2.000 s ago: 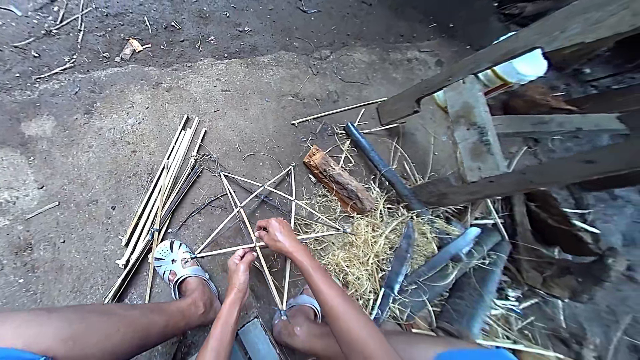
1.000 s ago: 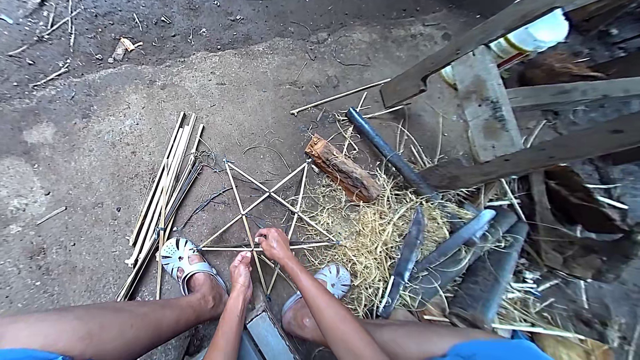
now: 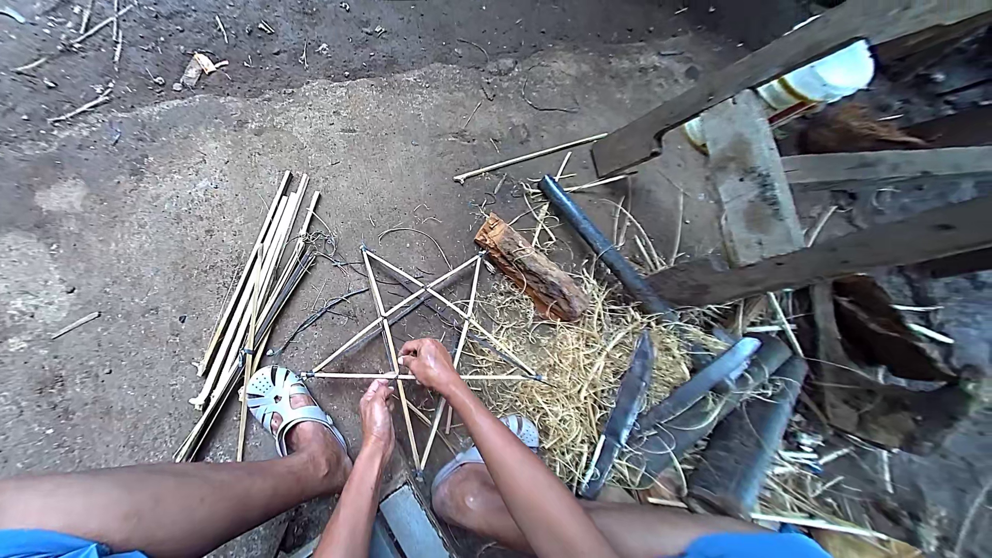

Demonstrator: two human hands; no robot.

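A five-pointed star frame of thin bamboo strips (image 3: 470,310) lies between my feet, its tips bound with dark ties. At a crossing on its lower left side, my left hand (image 3: 377,407) pinches the strips from below. My right hand (image 3: 428,363) is just above the same crossing, its fingertips closed together; a thin tie may be between them, too small to tell. Left of the star lies a bundle of bamboo strips (image 3: 260,287), tied near its lower end, with loose wire (image 3: 322,310) beside it.
A split wood block (image 3: 531,267), a dark pipe (image 3: 597,240) and a heap of shavings (image 3: 573,372) lie right of the star. A large blade (image 3: 621,411) rests by the shavings. Wooden beams (image 3: 852,240) and a white bucket (image 3: 829,74) stand at the right. My sandalled feet flank the star.
The star frame has shifted and turned slightly on the ground. My hands stay at its lower left crossing, with the right hand's fingers in a changed pose. The right foot has moved.
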